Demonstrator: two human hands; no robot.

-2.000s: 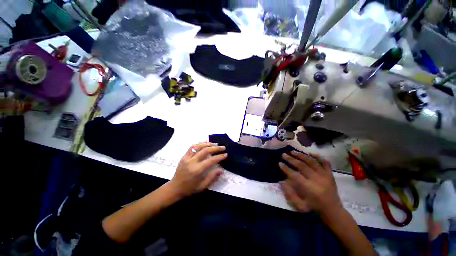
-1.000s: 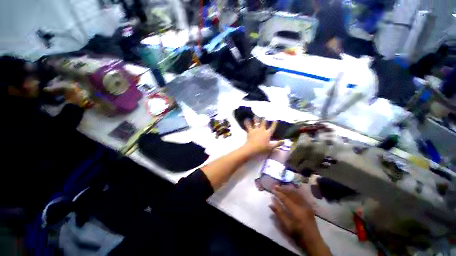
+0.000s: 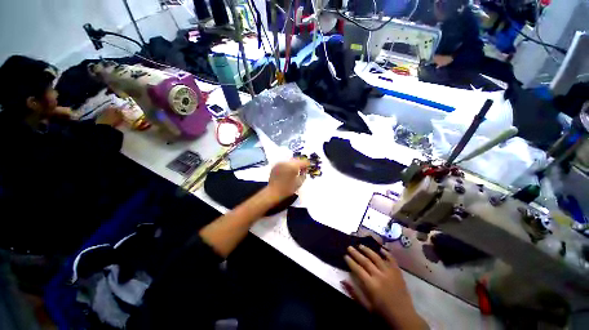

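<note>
A black crescent-shaped cloth piece (image 3: pixel 320 237) lies flat on the table in front of the sewing machine (image 3: pixel 478 222). My right hand (image 3: pixel 378 280) rests with its fingers on the piece's right end, left of and below the needle area. My left hand (image 3: pixel 287 179) is at the loose heap of black and yellow labels (image 3: pixel 314 169); its fingertips overlap the heap, and I cannot tell if a label is held. Another black piece (image 3: pixel 226 187) lies at left, partly behind my left forearm. A further black piece (image 3: pixel 361 162) lies behind, near the machine head.
A clear plastic bag (image 3: pixel 278 116) lies behind the labels. A grey-blue flat rectangle (image 3: pixel 247 157) and red cord (image 3: pixel 228 131) are at left. Red-handled shears (image 3: pixel 483 296) lie by the machine bed. A person (image 3: pixel 48 142) sits at the purple machine (image 3: pixel 179 106).
My left hand has moved from the rear black piece to the label heap. A black piece now lies in front of the machine, under my right fingers. The view has turned left and up since the first frame.
</note>
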